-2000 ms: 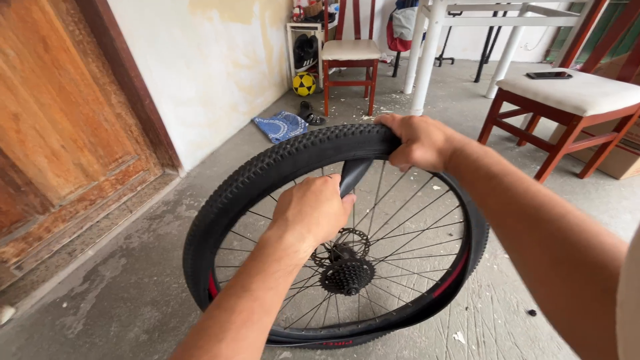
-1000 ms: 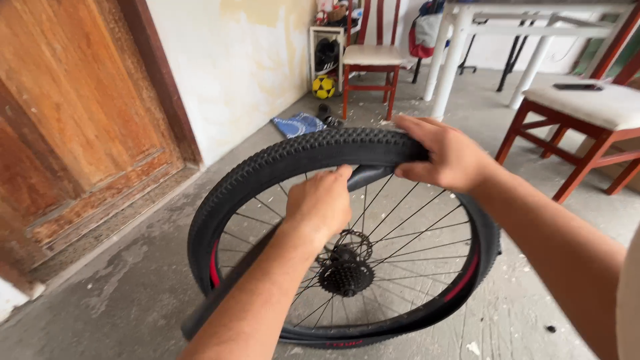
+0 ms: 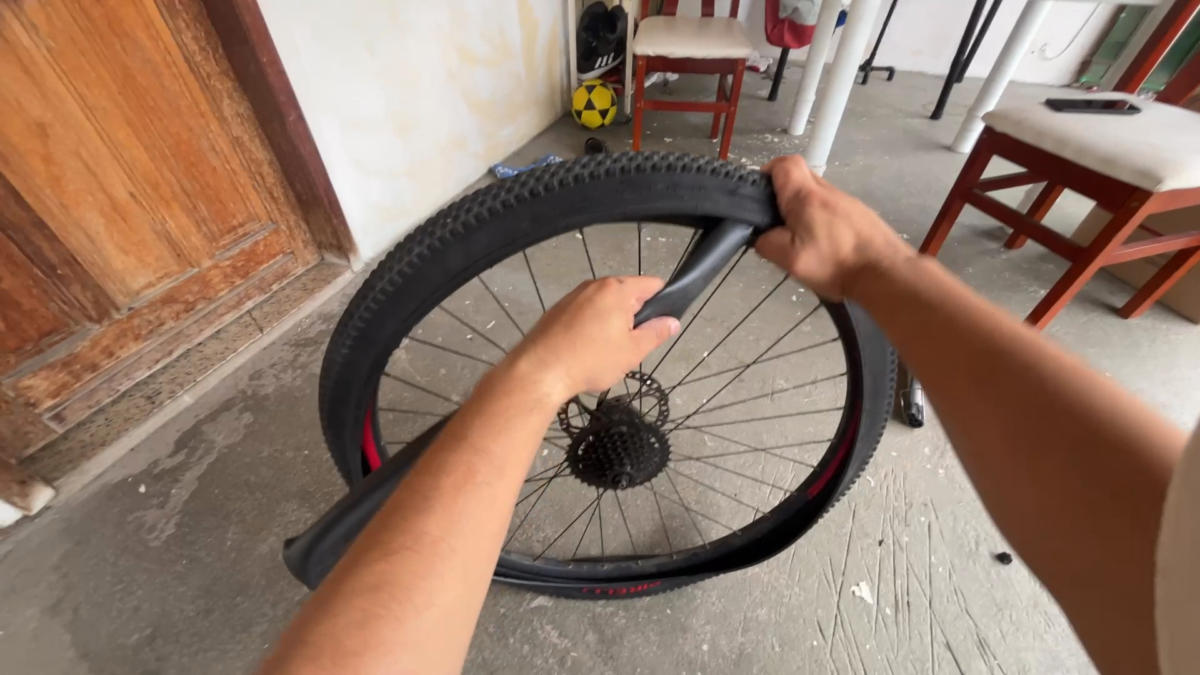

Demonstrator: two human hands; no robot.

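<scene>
A bicycle wheel stands tilted on the floor, its knobby black tire [image 3: 469,225] partly off the rim at the bottom. My left hand [image 3: 600,328] grips a flat black inner tube [image 3: 698,272], which runs up into the gap between tire and rim near the top right. A slack length of the tube hangs out at lower left, partly behind my left forearm. My right hand [image 3: 816,225] holds the tire's top right edge, thumb on the sidewall. The cassette [image 3: 619,455] and brake disc [image 3: 647,398] sit at the hub, below my left hand.
A wooden door [image 3: 141,187] and a wall are at left. Behind the wheel are a red wooden chair [image 3: 694,42], a yellow ball [image 3: 594,103] and white table legs [image 3: 839,84]. At right, another chair [image 3: 1106,141] bears a phone [image 3: 1092,106]. A metal tool or pump end [image 3: 912,403] lies by the tire.
Two seconds ago no tube showed at lower left; a length of it now hangs there. Since one second ago, my left hand has moved down from the tire with the tube in it. My right hand stays on the tire.
</scene>
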